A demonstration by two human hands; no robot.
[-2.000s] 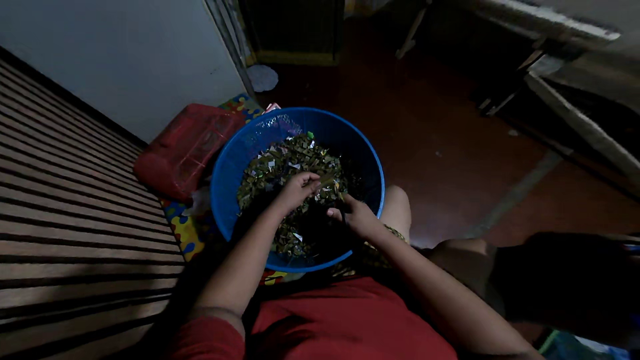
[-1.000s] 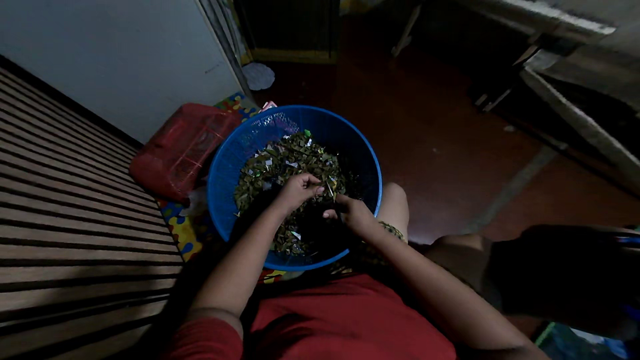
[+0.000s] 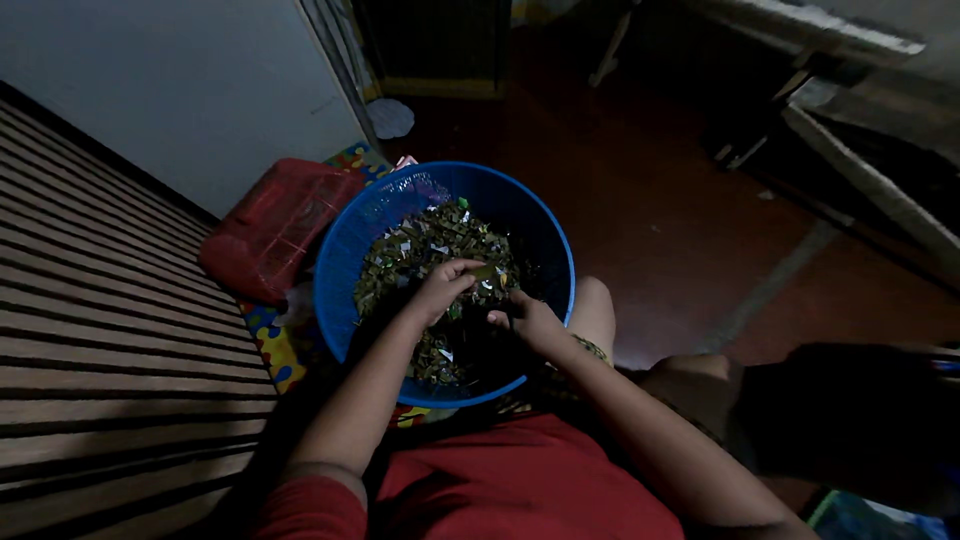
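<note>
Between my knees stands a round blue plastic basket [image 3: 556, 225], part full of small cut olive-green pieces [image 3: 420, 244] mixed with white, silvery and bright green scraps. My left hand [image 3: 444, 289] is over the middle of the heap and pinches a flat olive-green strip [image 3: 484, 273] between thumb and fingertips. To its right, my right hand [image 3: 525, 319] is over the basket's shadowed side, fingers curled. Something dark lies at its fingers, too dim to name, and whether they grip it cannot be told.
A red plastic basket [image 3: 281, 225] lies left of the blue one on a colourful patterned mat [image 3: 281, 352]. Slatted wood [image 3: 127, 315] runs along the left. A pale round item [image 3: 391, 118] is on the floor behind. Dark furniture with a pale diagonal bar [image 3: 870, 172] stands at the right.
The olive-green strip shows more plainly at my left fingertips than one second ago. Both hands stay over the basket, with small shifts of the fingers.
</note>
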